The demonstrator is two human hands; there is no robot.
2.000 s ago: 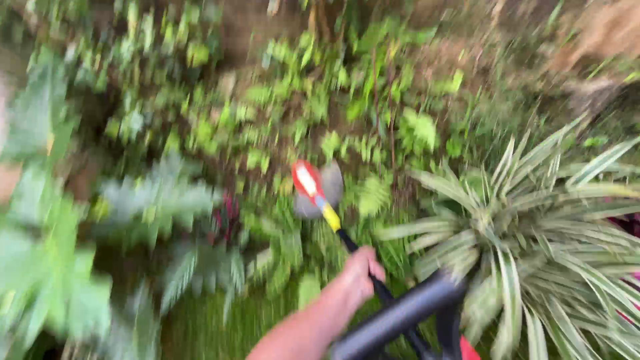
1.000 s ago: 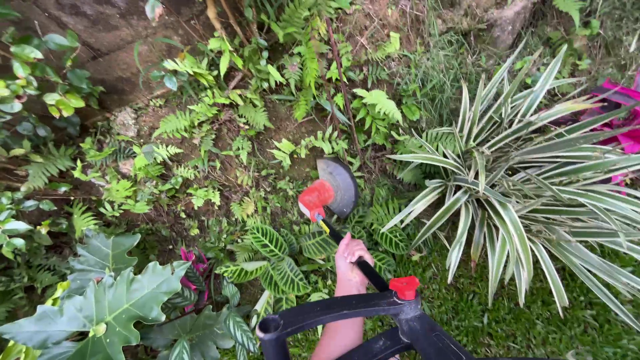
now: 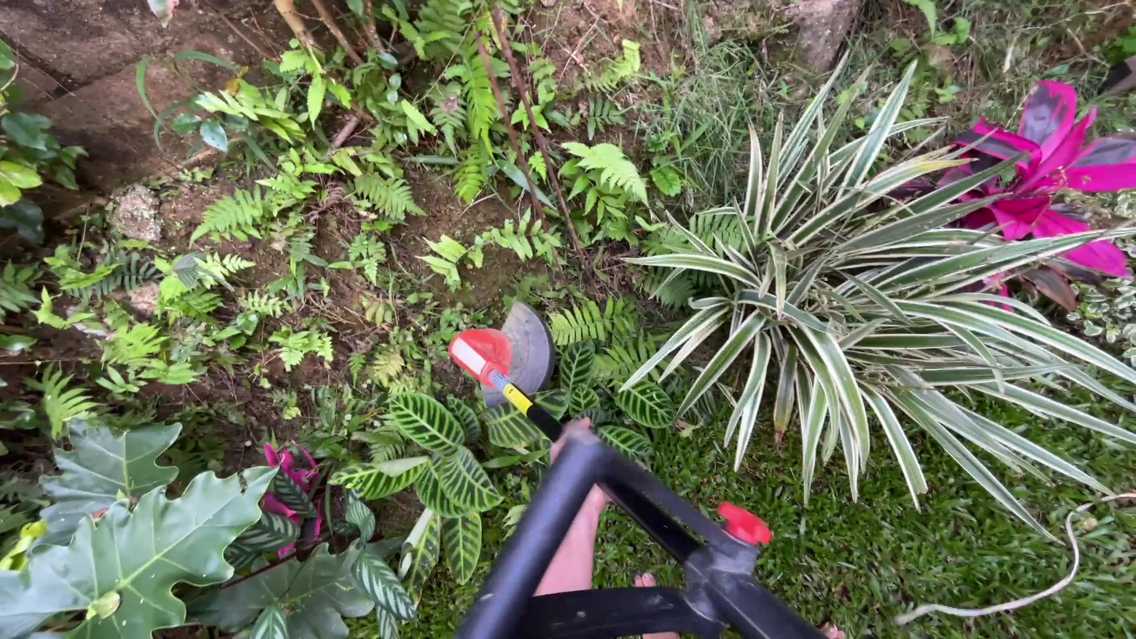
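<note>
My left hand (image 3: pixel 575 429) is closed around the black shaft of a string trimmer (image 3: pixel 543 421), partly hidden behind a black tubular handle frame (image 3: pixel 555 515). The forearm shows below the frame. At the shaft's far end, a red trimmer head cover (image 3: pixel 481 351) with a pale label sits beside a grey, rounded guard (image 3: pixel 527 351). The guard lies over low ferns and the edge of a striped-leaf plant (image 3: pixel 448 453). A red knob (image 3: pixel 744 524) is on the frame's right side. My right hand is out of view.
A variegated spiky plant (image 3: pixel 799 302) and a magenta-leaved plant (image 3: pixel 1038 177) stand at right. Large lobed leaves (image 3: pixel 133 550) are at lower left. Ferns (image 3: pixel 390 195) cover the soil bank. A pale cord (image 3: pixel 1003 608) lies on the grass. Bare toes (image 3: pixel 645 579) show near the frame.
The trimmer head has shifted slightly left against the plants since one second ago. The black frame now covers much of my left hand, which showed more fully before. The view is steadier than at first.
</note>
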